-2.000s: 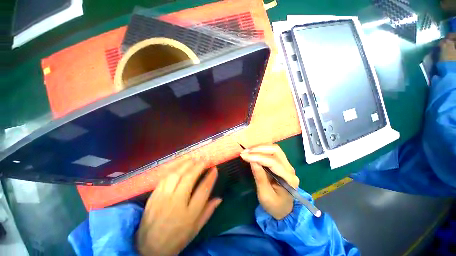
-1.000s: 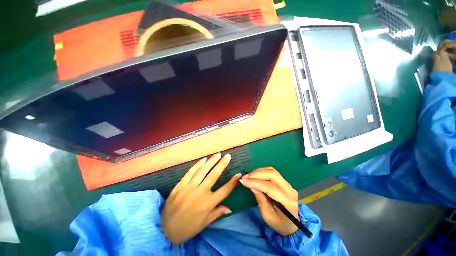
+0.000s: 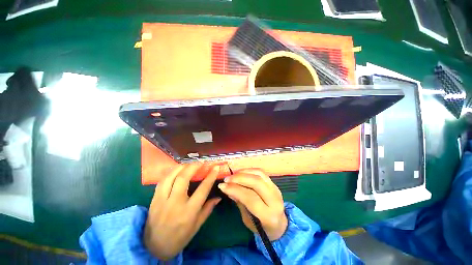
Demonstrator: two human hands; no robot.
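Note:
A dark tablet rear housing (image 3: 259, 124) stands tilted on the orange-red mat (image 3: 176, 62), its back resting against a tan cardboard core (image 3: 286, 58). Pale square patches show inside it. My left hand (image 3: 181, 207) is near the housing's lower left edge, fingers spread and fingertips by the rim; whether it holds a tiny piece cannot be seen. My right hand (image 3: 256, 199) holds black tweezers (image 3: 265, 240), their fine tip just below the lower rim and close to my left fingertips.
A striped dark sheet (image 3: 259, 44) lies behind the core. Housings (image 3: 398, 134) lie on white sheets at the right. Another slotted sheet (image 3: 286, 183) is at the mat's near edge. A black cloth (image 3: 21, 96) lies at the left. A blue sleeve (image 3: 445, 212) of another person is at the right.
The view has shifted, so the housing and mat appear further right. Both hands have moved from the slotted sheet at the near edge up to the housing's lower left rim.

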